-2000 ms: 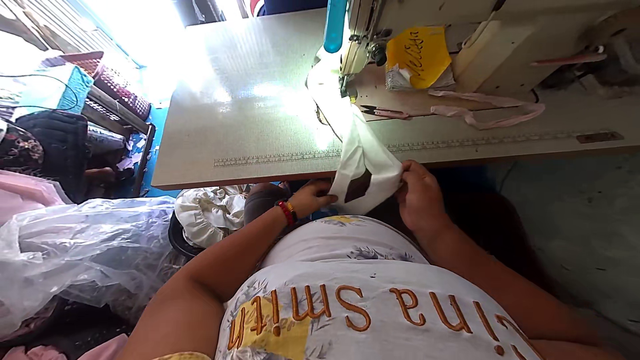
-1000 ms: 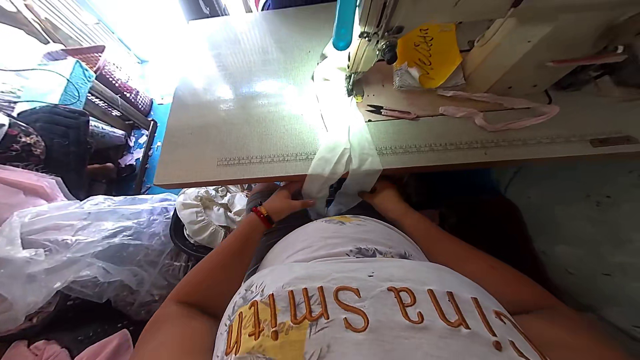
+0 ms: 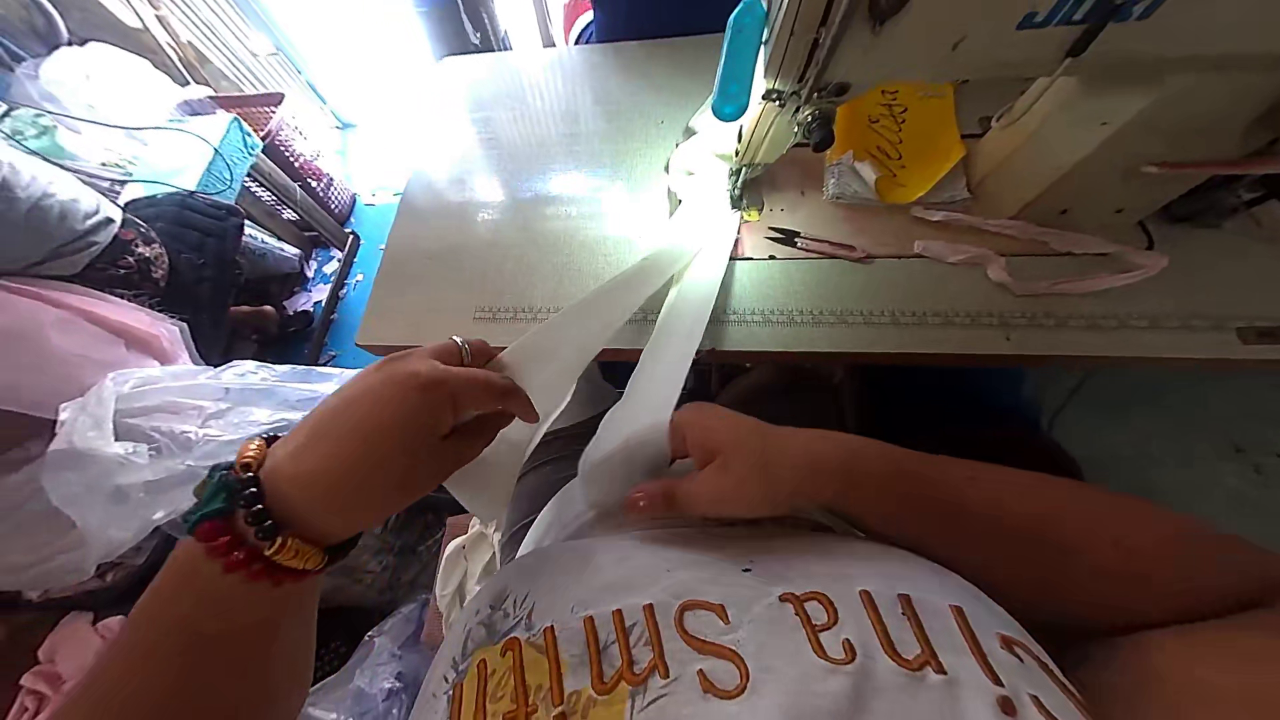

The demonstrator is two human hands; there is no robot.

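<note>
Two lengths of white fabric strip (image 3: 652, 385) run from beside the needle area of a sewing machine (image 3: 745, 185) over the table's front edge toward my lap. My left hand (image 3: 420, 420), with a ring and beaded bracelets, pinches the left length between thumb and fingers. Lower down, my right hand (image 3: 735, 465) grips the edge of the right length near my shirt. Strong light washes out the cloth near the needle. Thread snips (image 3: 820, 245) lie on the table right of the needle.
A ruler scale (image 3: 860, 318) runs along the sewing table (image 3: 430, 290). A pink fabric strip (image 3: 1060, 235) lies beneath the machine arm, near a yellow paper (image 3: 890, 140) bearing writing. Clear plastic bags (image 3: 150, 430) and pink cloth stand at left, with a basket (image 3: 300, 150) behind.
My left hand has moved up and left from the lap, spreading the two fabric lengths apart. The right hand still holds its length near my waist.
</note>
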